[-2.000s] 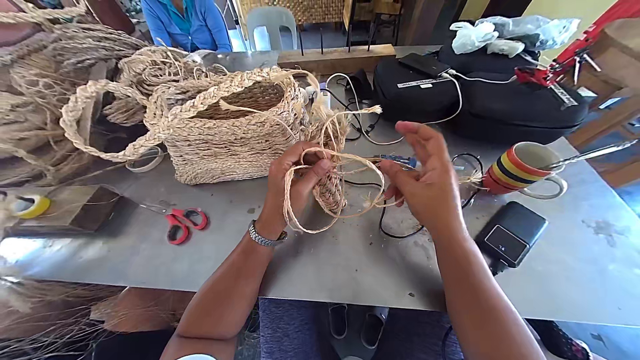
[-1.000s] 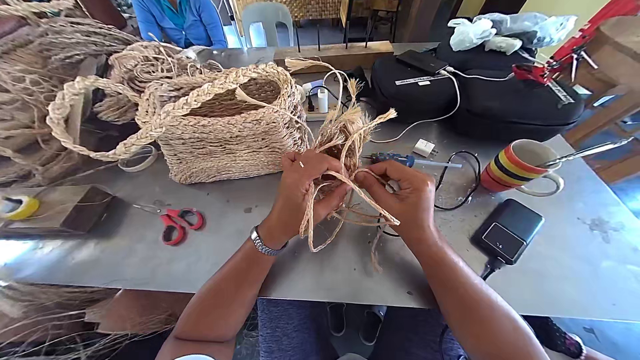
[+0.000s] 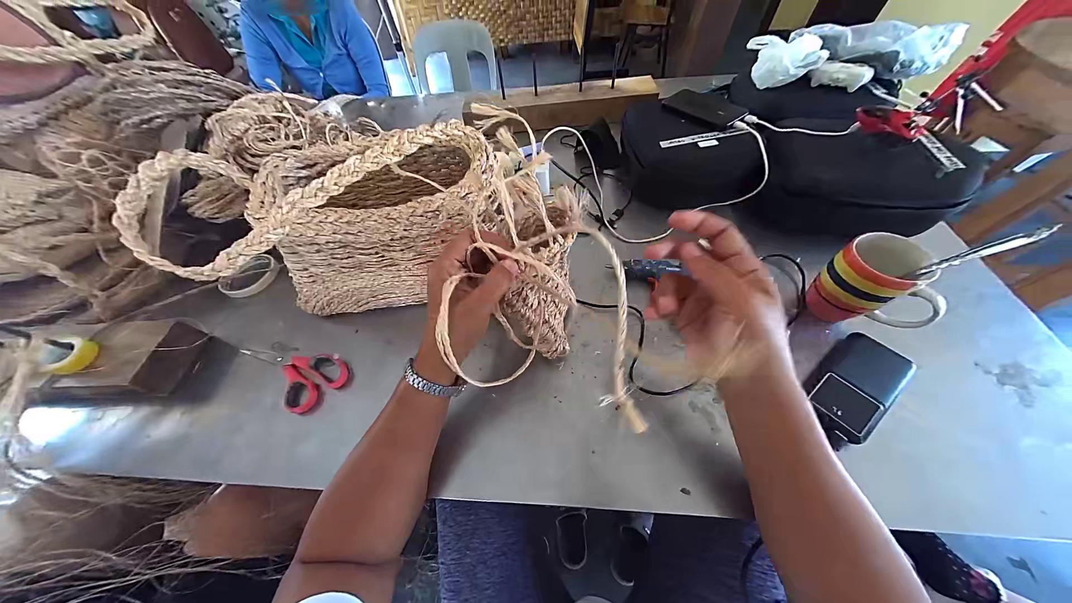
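My left hand [image 3: 471, 293], with a metal-band watch on its wrist, pinches looped natural-fibre cord [image 3: 456, 335] at a small woven fibre piece [image 3: 548, 314]. That piece stands against the right end of a larger woven fibre bag [image 3: 360, 260] with a braided handle. A thicker twisted cord [image 3: 621, 327] hangs from the small piece toward the tabletop. My right hand [image 3: 720, 293] is raised to the right of this cord, fingers apart; a blurred strand passes near its wrist, and whether it touches is unclear. Behind the fingers lies a blue tool [image 3: 649, 268], partly hidden.
Red-handled scissors [image 3: 314, 381], a tape roll [image 3: 74, 356] on a wooden block [image 3: 159, 360] and fibre bundles [image 3: 59, 201] are at left. A striped mug [image 3: 871, 276], a power bank [image 3: 860, 389], black cases [image 3: 854, 176] and cables are at right. Across the table is a person in blue [image 3: 314, 50].
My right hand has come away from the cord and my left hand, moving to the right and opening. My left hand stays at the small woven piece.
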